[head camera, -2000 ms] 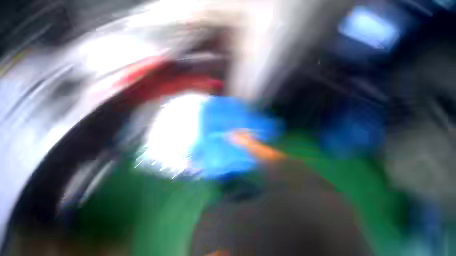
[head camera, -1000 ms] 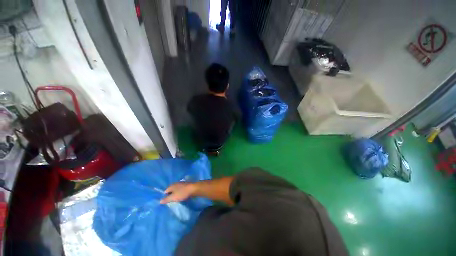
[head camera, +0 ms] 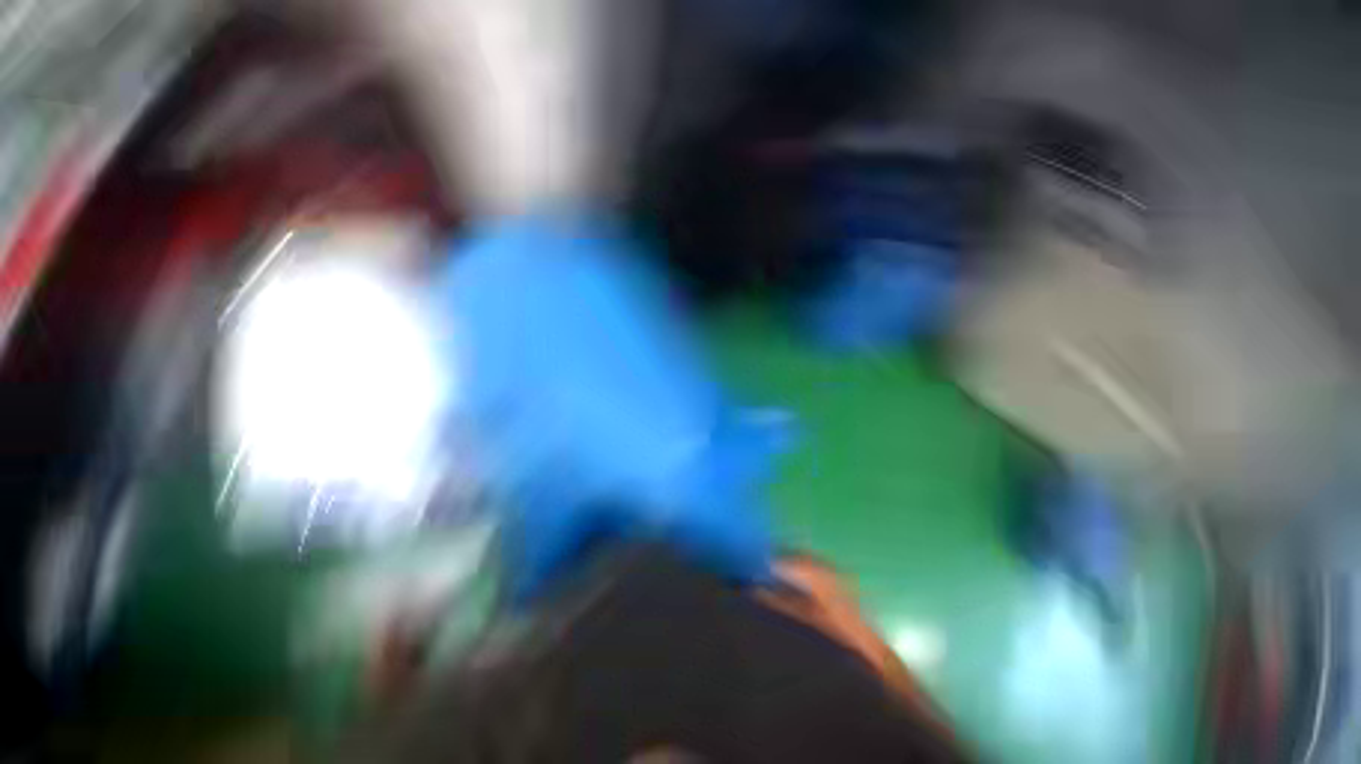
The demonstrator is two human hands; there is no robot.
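Note:
The view is heavily blurred. A bright blue plastic cover or sack lies in front of me, left of the middle. A shiny white pile, perhaps bagged garments, is beside it on the left. My right hand is a blurred skin-coloured shape at the right lower edge of the blue plastic, its forearm running down to the right. Whether it holds the plastic cannot be told. My left hand cannot be made out. A small skin-coloured patch at the bottom edge is unclear.
Glossy green floor lies right of the blue plastic. Blurred blue sacks stand beyond, with a pale bin to their right. Another blue sack is on the floor at the right. Blurred red shapes are at the upper left.
The view has swung and blurred. My right hand has moved from on top of the blue plastic to its lower right edge. More of the white pile shows. The crouching person can no longer be made out.

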